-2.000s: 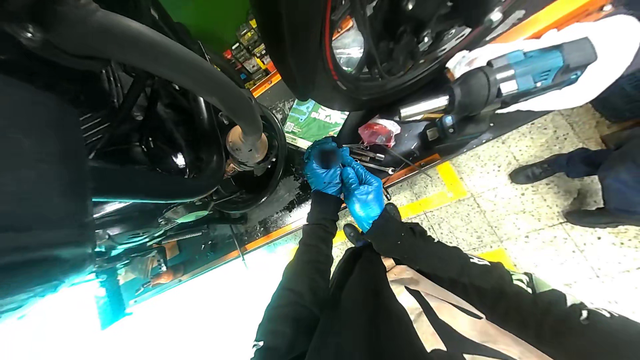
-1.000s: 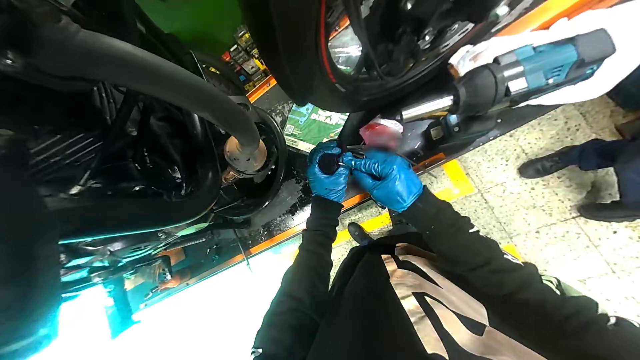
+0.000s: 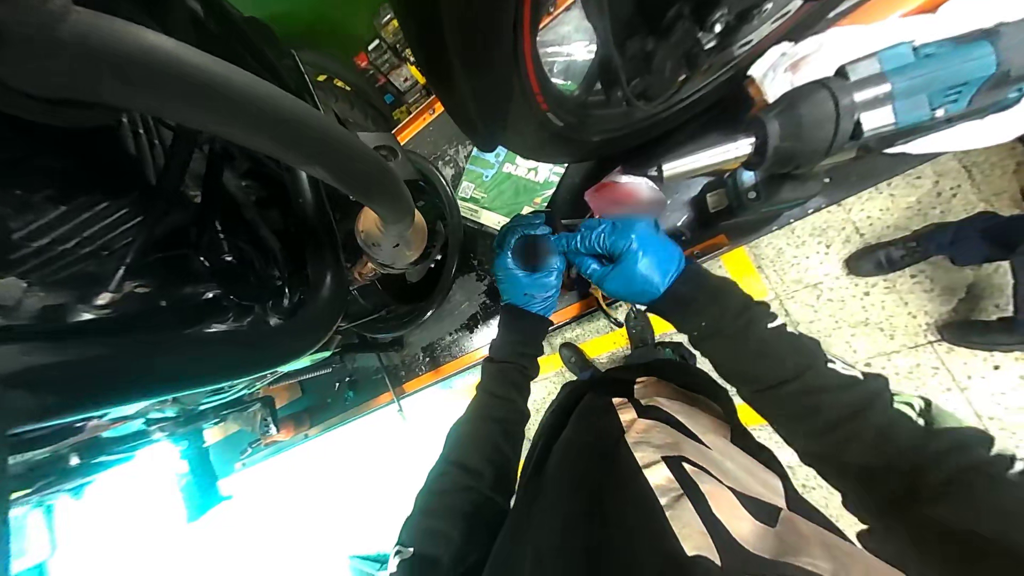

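Note:
Both my hands wear blue gloves and meet above the edge of a black bench with an orange rim. My left hand (image 3: 530, 268) grips a dark round part (image 3: 534, 252), whose detail is blurred. Against its right side, the fingers of my right hand (image 3: 628, 258) are closed on something small that I cannot make out. Just behind my hands lie a green printed package (image 3: 510, 188) and a crumpled red and clear plastic bag (image 3: 624, 194).
A teal and black power tool (image 3: 920, 84) rests on a white cloth at the right. Motorcycle parts with a thick dark tube (image 3: 240, 80) fill the left. A wheel with a black tire (image 3: 472, 72) stands behind. Another person's shoes (image 3: 900, 250) are on the tiled floor.
My right hand, lower and in front two seconds ago, has moved up beside the round part. My left hand keeps its hold on that part.

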